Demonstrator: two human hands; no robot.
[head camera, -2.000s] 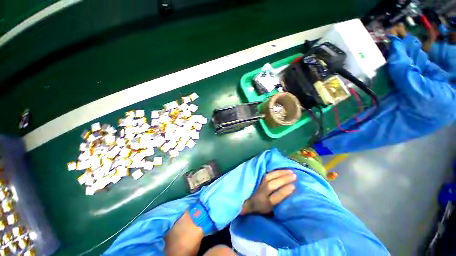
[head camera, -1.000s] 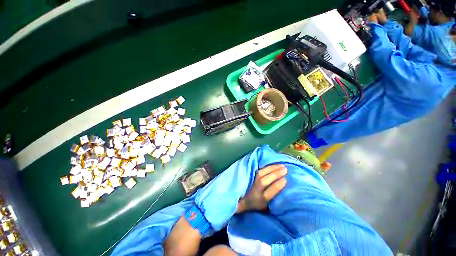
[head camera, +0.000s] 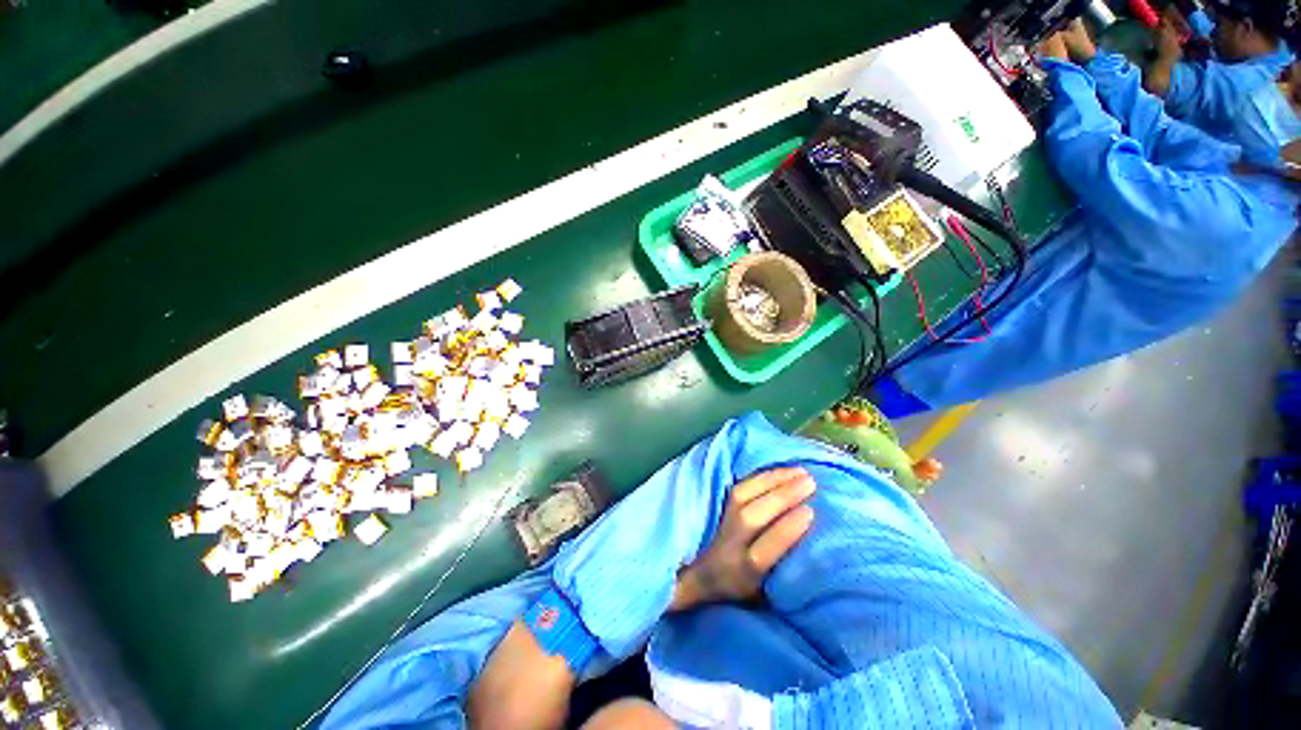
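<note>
My arms are folded in light-blue sleeves. My left hand rests empty on my right sleeve, fingers slightly apart. My right hand shows partly below its blue cuff at the bottom; its fingers are hidden. Neither hand touches the work. A loose pile of small silver-white parts with orange-yellow edges lies on the green bench. A grey metal fixture sits near my sleeve at the bench edge. I cannot tell if it holds a part. A thin pale wire trails beside it.
A black ribbed box stands right of the pile. A green tray holds a tan cup and a black box with cables. A white box is behind. A parts tray is at far left. A blue-sleeved person sits right.
The view has shifted, so the bench items appear slightly further left and more of the neighbouring person shows. My folded arms and the parts have not visibly moved.
</note>
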